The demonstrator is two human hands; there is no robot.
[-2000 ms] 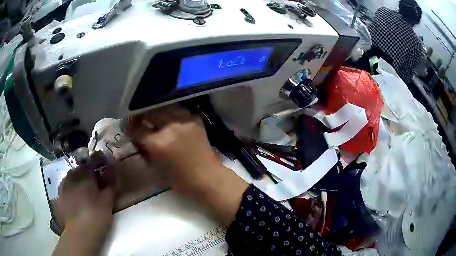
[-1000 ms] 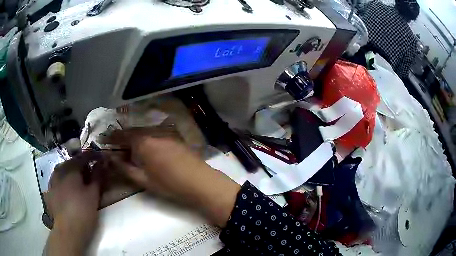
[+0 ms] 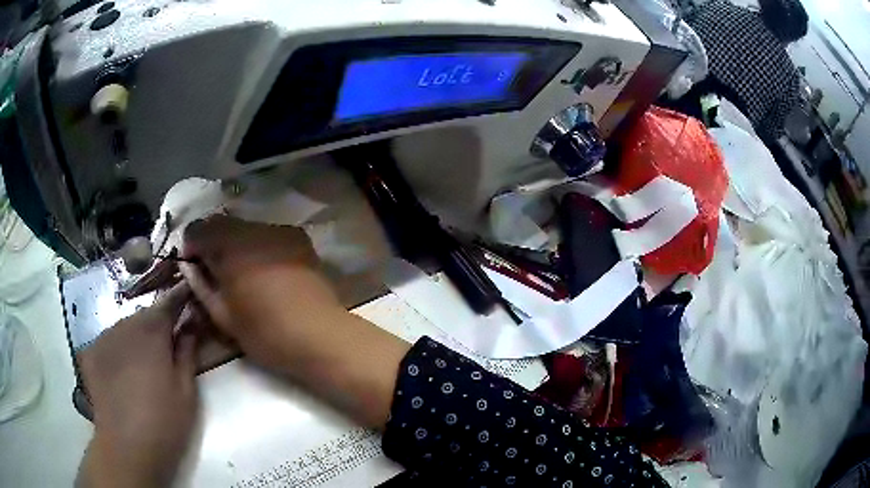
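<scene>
My left hand (image 3: 143, 367) rests on the machine bed plate (image 3: 88, 303) in front of the presser foot and needle area (image 3: 138, 255), fingertips pointing at it. My right hand (image 3: 253, 276) is beside it, fingertips close together at the same spot, with a thin dark pointed tool (image 3: 170, 258) showing at them. What the left fingers hold is hidden. The white fabric strip (image 3: 572, 319) curves from under the machine arm to the right and over the red plastic bag (image 3: 679, 172).
The machine head (image 3: 191, 105) with its blue lit screen is just above my hands. Black scissors (image 3: 448, 257) and small hand tools (image 3: 520, 270) lie under and right of the arm. A white fabric pile (image 3: 782, 324) fills the right. A printed ruler (image 3: 315, 462) marks the table. A person (image 3: 749, 62) is behind.
My right hand has moved left, close to the needle area and beside my left hand. The thin tool tip now shows near the foot. The view has shifted slightly.
</scene>
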